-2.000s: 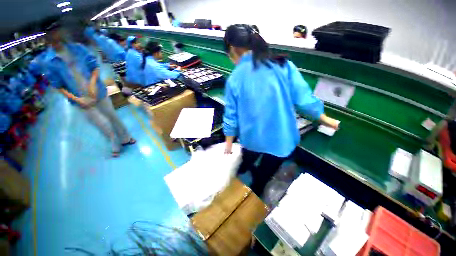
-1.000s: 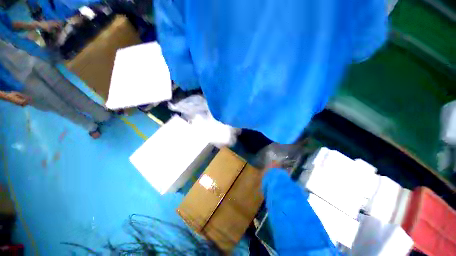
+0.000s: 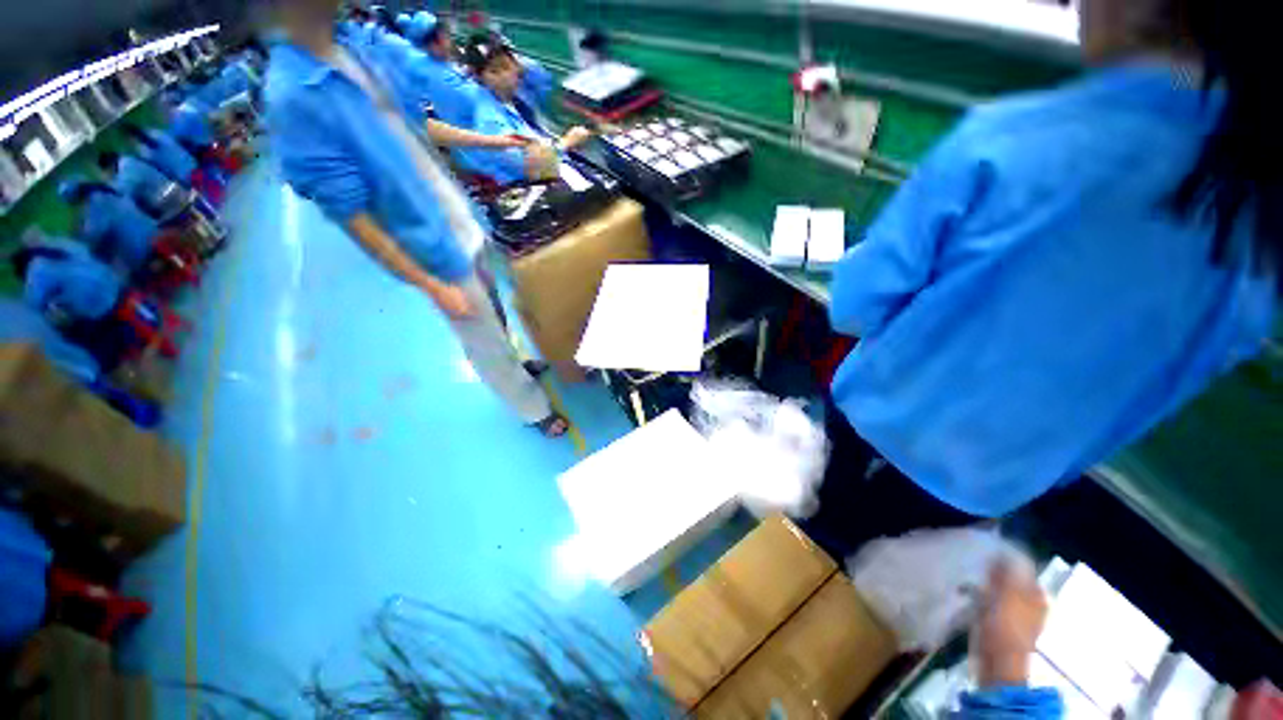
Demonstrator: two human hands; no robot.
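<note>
My right hand (image 3: pixel 1006 619), with a blue cuff, is blurred near the bottom right edge. It is over the border between a crumpled clear plastic bag (image 3: pixel 922 574) and white boxes (image 3: pixel 1105 626). Whether its fingers hold anything cannot be told. My left hand is not in view. A closed brown carton (image 3: pixel 771 619) stands to the left of the bag. A thick white block or box (image 3: pixel 650 502) lies on the floor beyond the carton, touching or close to another crumpled clear bag (image 3: pixel 767 443).
A white-topped stool (image 3: pixel 647 317) stands beyond the block. A person in a blue smock (image 3: pixel 1041 296) is close at the right, by the green bench. Another person (image 3: pixel 380 183) stands in the blue aisle. Cartons (image 3: pixel 92 450) are at the left. Black trays (image 3: pixel 675 152) lie on the bench.
The view has swung up and left. My right hand now shows over the bag and boxes, farther right in view. The person in front, who earlier held the white block, now stands farther right.
</note>
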